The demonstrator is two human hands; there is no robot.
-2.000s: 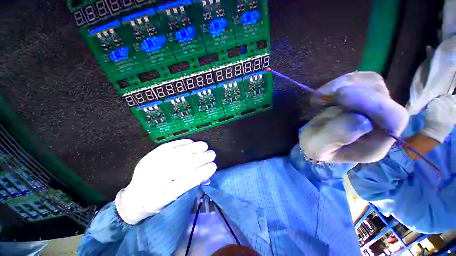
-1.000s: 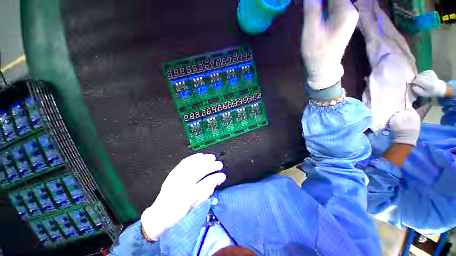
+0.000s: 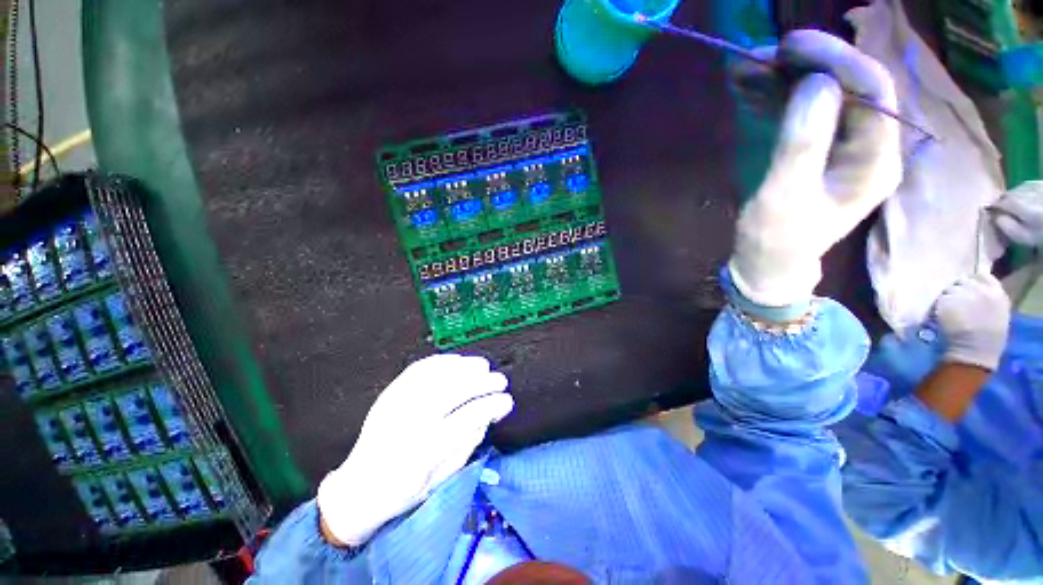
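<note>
The green circuit board [image 3: 503,234] lies flat on the black mat, with two rows of white digits and blue patches in its upper half and a thin blue strip lower down. My right hand [image 3: 818,171], in a white glove, holds the thin purple-brown brush [image 3: 715,43] right of and above the board. The brush's tip is at the rim of the teal cup [image 3: 597,43]. My left hand [image 3: 418,446], in a white glove, rests just below the board's lower left edge, fingers together, holding nothing that I can see.
A black rack [image 3: 160,331] with close ridges holds several green boards at the left. The mat [image 3: 286,171] has a green edge [image 3: 132,103]. At the right are pale crumpled cloth [image 3: 932,194] and another person's gloved hands [image 3: 972,320].
The view has widened and shifted since two seconds ago. My right hand has left the board's right edge, and its brush is now at the teal cup. My left hand has stayed below the board.
</note>
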